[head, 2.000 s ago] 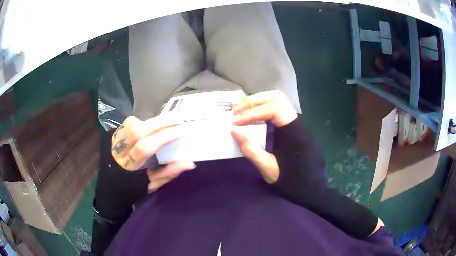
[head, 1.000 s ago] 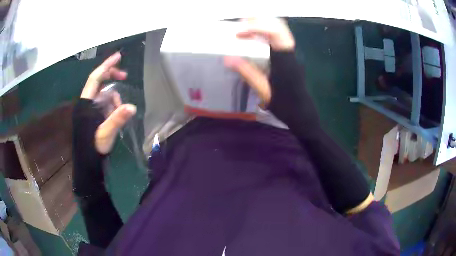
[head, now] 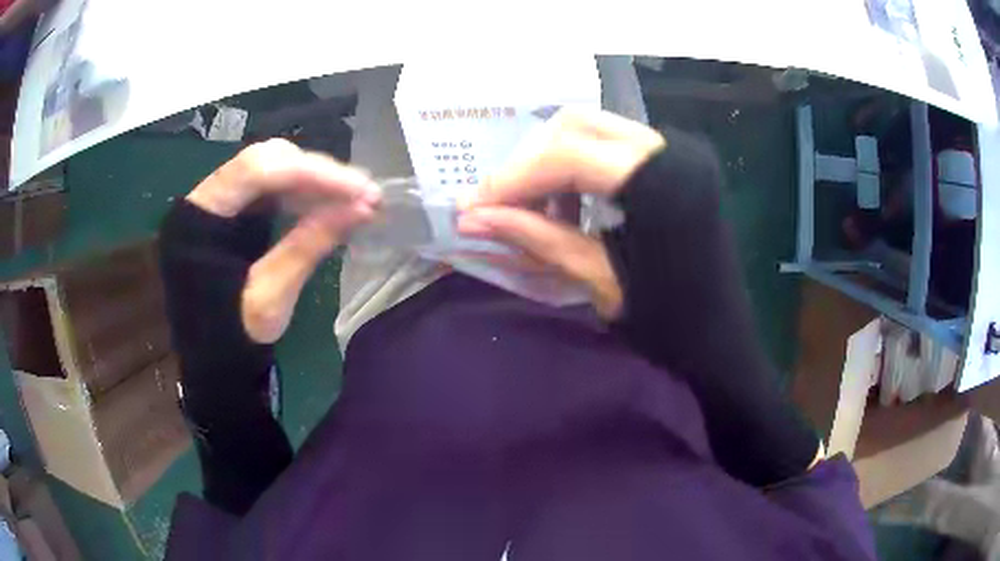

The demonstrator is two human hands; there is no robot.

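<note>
The white retail box (head: 444, 123) stands between the table edge and my body, over my lap, with printed text lines on the face towards me. A clear film bag (head: 408, 222) is stretched between my hands in front of the box's lower part. My left hand (head: 287, 214) pinches the film's left side between thumb and fingers. My right hand (head: 559, 197) pinches the film near the middle and covers part of the box. Both hands are somewhat blurred. Whether any of the box is inside the film cannot be told.
The white table (head: 274, 49) curves across the top, with printed picture panels at both ends. A brown carton (head: 121, 373) stands at the left. At the right are a grey-blue metal frame (head: 806, 197) and an open carton (head: 910, 433) holding white items. A light shape shows at the lower right edge.
The box was held level in both hands, then tipped up towards the table; now its text face shows. My left hand has moved inward, and both hands now hold the film.
</note>
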